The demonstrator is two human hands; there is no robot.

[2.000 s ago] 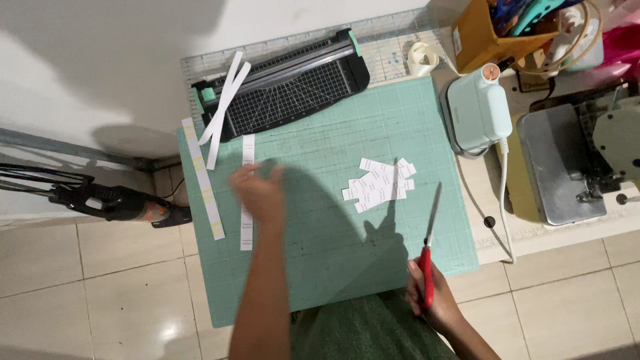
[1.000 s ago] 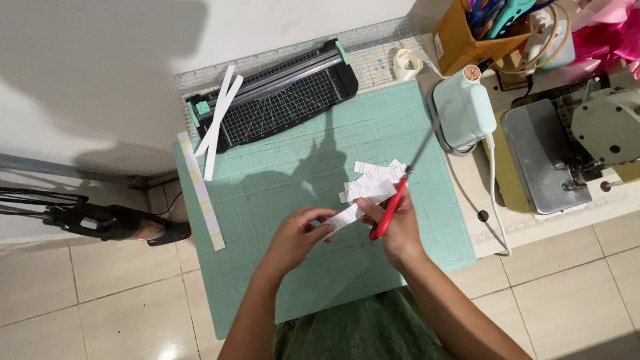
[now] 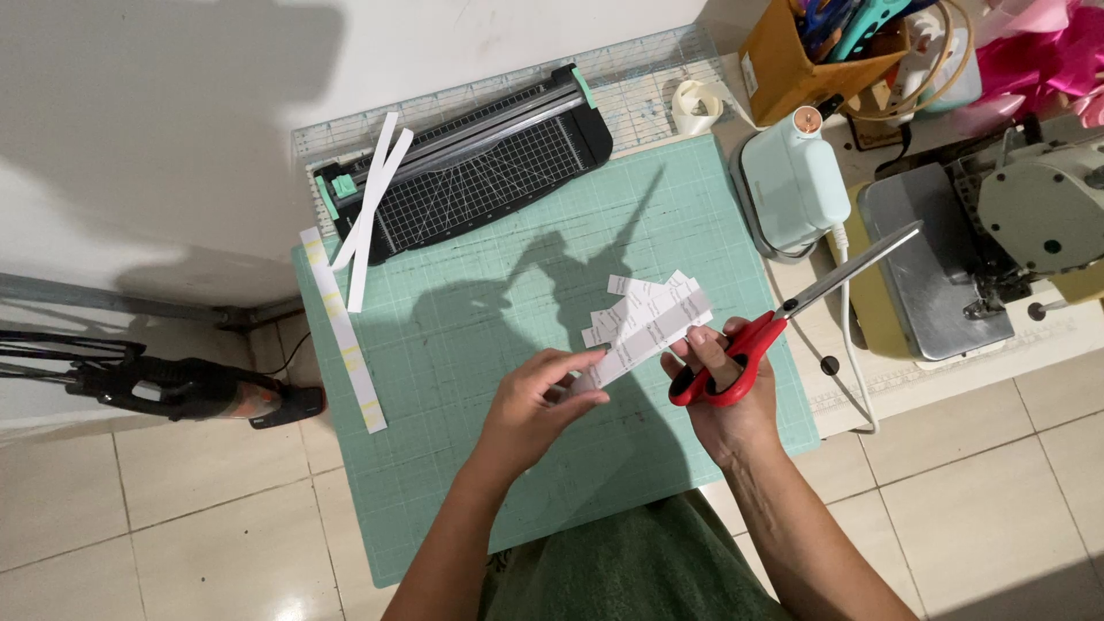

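Note:
My left hand (image 3: 539,405) pinches the lower left end of a printed paper strip (image 3: 642,341) between thumb and fingers, above the green cutting mat (image 3: 483,466). My right hand (image 3: 733,392) has its fingers through the red handles of a pair of scissors (image 3: 759,336), whose blades look closed and point up and right. Its fingertips are by the strip's far end; whether they touch it I cannot tell. Behind the strip lies a pile of small printed paper pieces (image 3: 625,302). A longer strip with yellow marks (image 3: 345,336) lies along the mat's left edge.
Two crossed white strips (image 3: 371,216) lie over the left end of a black paper trimmer (image 3: 483,164). A clear ruler (image 3: 638,78) lies behind it, with a ribbon roll (image 3: 697,105) on it. At right are a mint mini iron (image 3: 793,181), a sewing machine (image 3: 1044,207) and a tool box (image 3: 802,60).
Two seconds ago a printed strip lay on the mat's left part, near my left hand; a second ago it was held between my hands. The scissors have swung from pointing upward to the right.

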